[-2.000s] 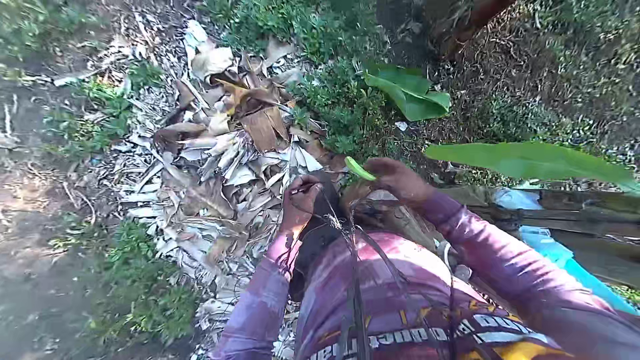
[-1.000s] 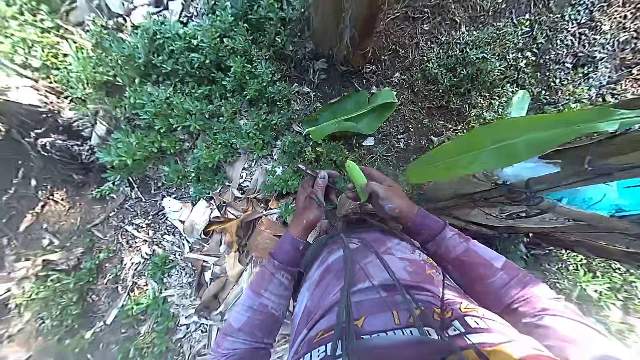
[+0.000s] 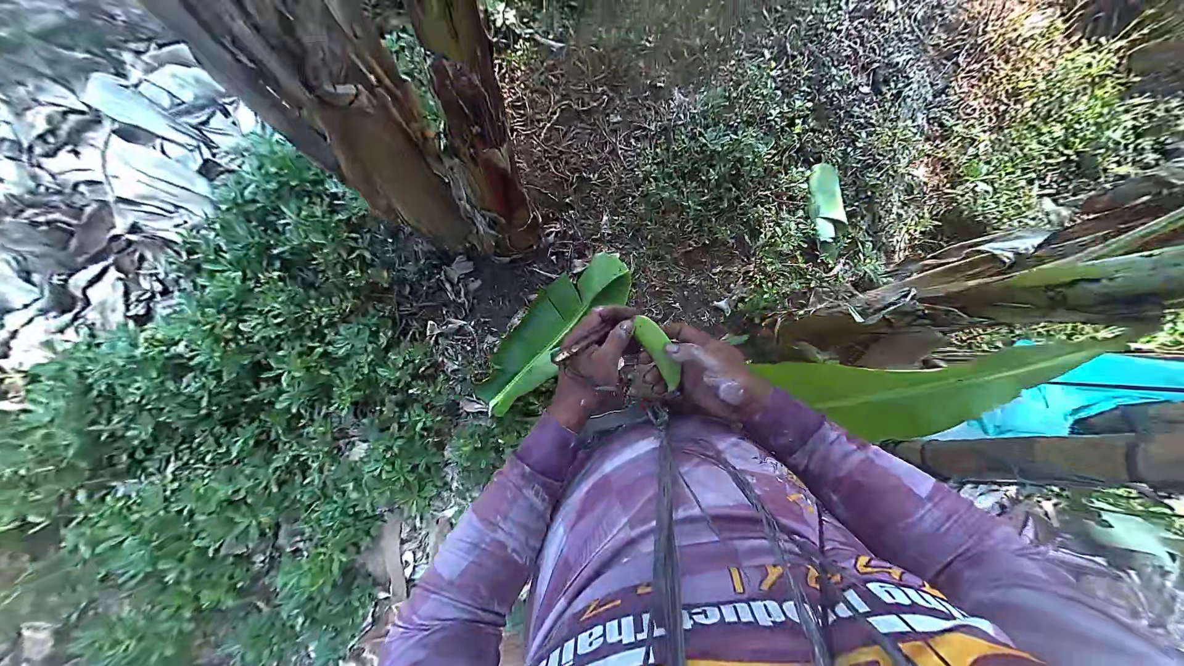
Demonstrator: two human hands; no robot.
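Close to my chest, both hands meet around a green banana-like fruit [image 3: 658, 351]. My right hand [image 3: 717, 375] has its fingers and thumb around the fruit's right side. On the fruit's other side is my left hand [image 3: 597, 356], its fingers curled over a thin brown handle-like piece [image 3: 579, 348]; what that belongs to is hidden. Dark strands [image 3: 666, 536] hang down the front of my purple shirt from near the hands. A cut piece of green banana leaf [image 3: 546, 338] lies on the ground just beyond my left hand.
Banana plant trunks [image 3: 398, 139] rise beyond the hands. Low green plants [image 3: 277, 398] cover the left side, with dry leaf litter [image 3: 139, 176] at upper left. To the right are a long green leaf [image 3: 906, 393], a fallen stem [image 3: 1045, 291] and blue plastic sheeting [image 3: 1101, 388].
The view has swung so that the trunks now show more fully. My hands have stayed together at my chest, and the green fruit is still between them.
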